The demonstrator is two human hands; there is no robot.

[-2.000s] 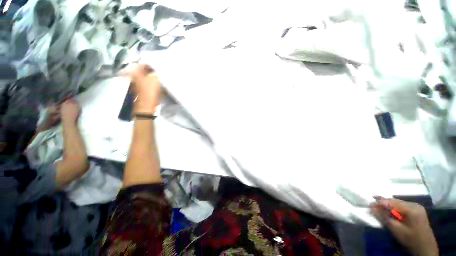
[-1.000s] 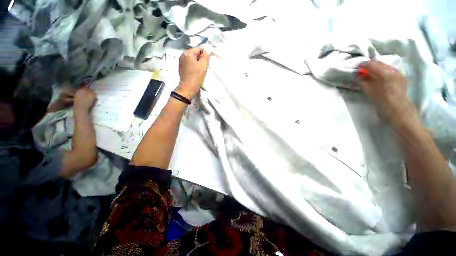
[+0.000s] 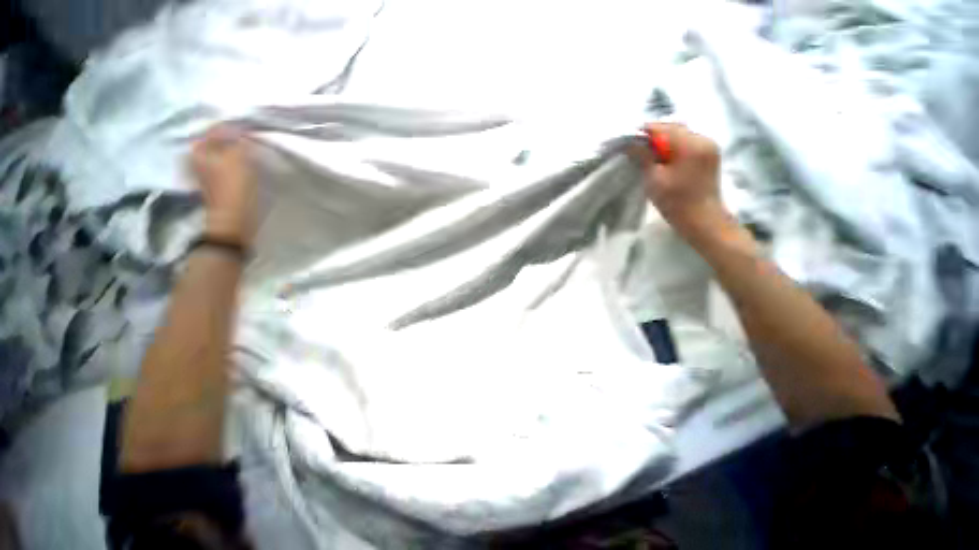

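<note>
A pale grey-white garment (image 3: 494, 376) is spread and bunched in front of me, with folds stretched between my hands and its lower part near my lap. My left hand (image 3: 222, 183), blurred, grips the cloth at the left. My right hand (image 3: 683, 177) grips the cloth at the right and also holds the thread snips (image 3: 659, 144), of which only the orange-red handle shows. The blades are hidden or too blurred to see. Much of the cloth is overexposed, so its seams are hard to tell.
A crumpled grey-white garment pile (image 3: 64, 269) lies at the left. More pale cloth (image 3: 859, 183) is heaped at the right. A small dark object (image 3: 658, 341) shows beside the garment at the right. The table edge (image 3: 735, 430) runs near my right forearm. A white sheet (image 3: 59, 462) lies lower left.
My view has shifted. The garment is now lifted and stretched between both hands, its row of buttons no longer clearly seen. My left hand appears farther left, and the other person's arm is out of view.
</note>
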